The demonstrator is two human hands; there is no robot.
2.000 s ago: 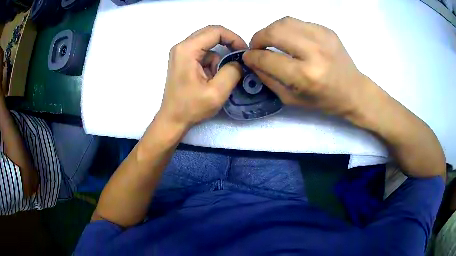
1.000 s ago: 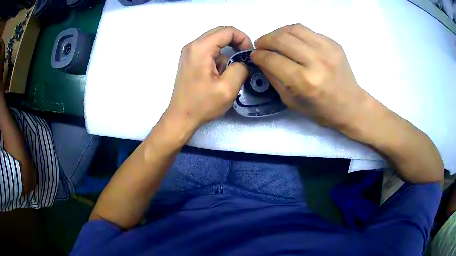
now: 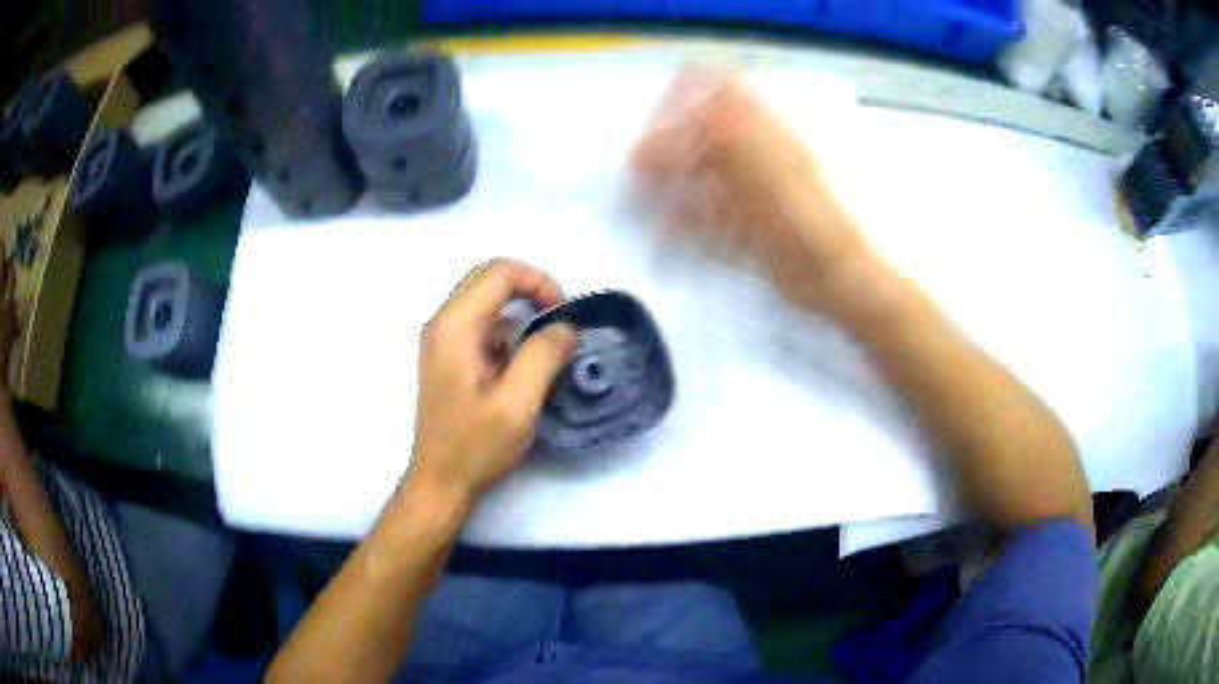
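Note:
A dark grey plastic housing point(image 3: 618, 401) lies on the white foam sheet point(image 3: 334, 441), its hollow side facing up with a round boss in the middle. My left hand point(image 3: 484, 381) grips its left wall, thumb inside the hollow and fingers outside. My right hand point(image 3: 715, 167) is motion-blurred above the sheet, up and to the right of the housing and apart from it. Whether its fingers hold anything cannot be told.
Stacked housings point(image 3: 412, 134) stand at the sheet's back left. A single housing point(image 3: 167, 318) sits on the green bench, near a cardboard tray point(image 3: 60, 287). A blue bin point(image 3: 802, 19) lies at the back. Whitish bags point(image 3: 1130, 74) are far right. People sit on both sides.
The view has tilted up, showing the stacks and bin. My right hand has left the housing and moved away from it, towards the back. My left hand still holds the housing.

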